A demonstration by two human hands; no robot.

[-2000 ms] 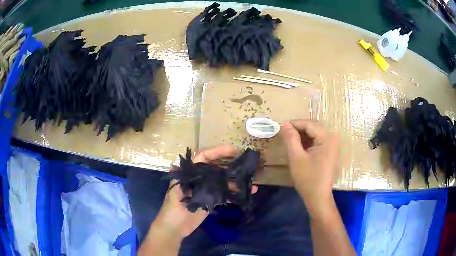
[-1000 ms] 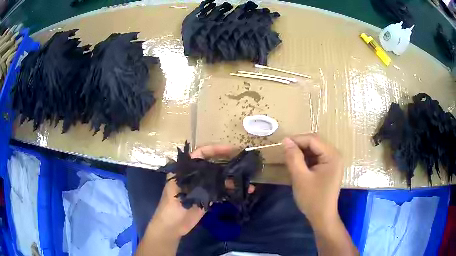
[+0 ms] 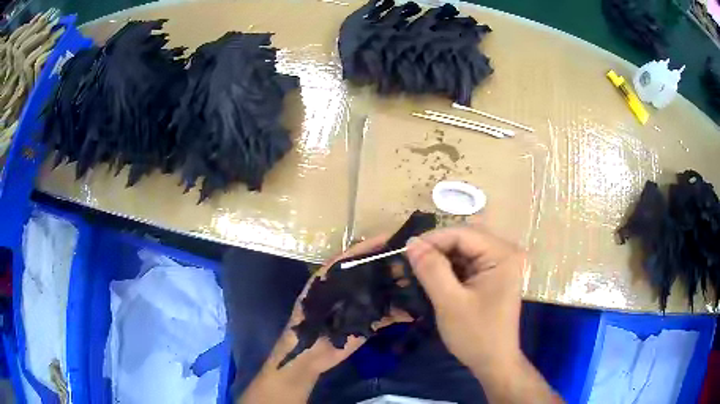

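My left hand [image 3: 320,347] holds a black ragged cape piece [image 3: 347,304] over the front edge of the board, palm up beneath it; most fingers are hidden under the piece. My right hand [image 3: 470,292] grips a thin pale stick [image 3: 377,256] between thumb and finger. The stick's tip lies at the upper left part of the cape piece, seemingly touching it. A small white oval dish [image 3: 459,198] stands behind my right hand on a stained cardboard pad [image 3: 395,185].
Stacks of black pieces lie at left [image 3: 229,110], top [image 3: 414,51] and right [image 3: 679,237]. Pale spare sticks [image 3: 466,123] lie above the dish. A yellow tool [image 3: 628,98] and white bottle [image 3: 658,83] are upper right. Blue bins [image 3: 237,331] flank my lap.
The stick has gone from the dish to the cape piece, and my right hand has moved left with it. The cape piece has been turned in my left hand. The view has shifted.
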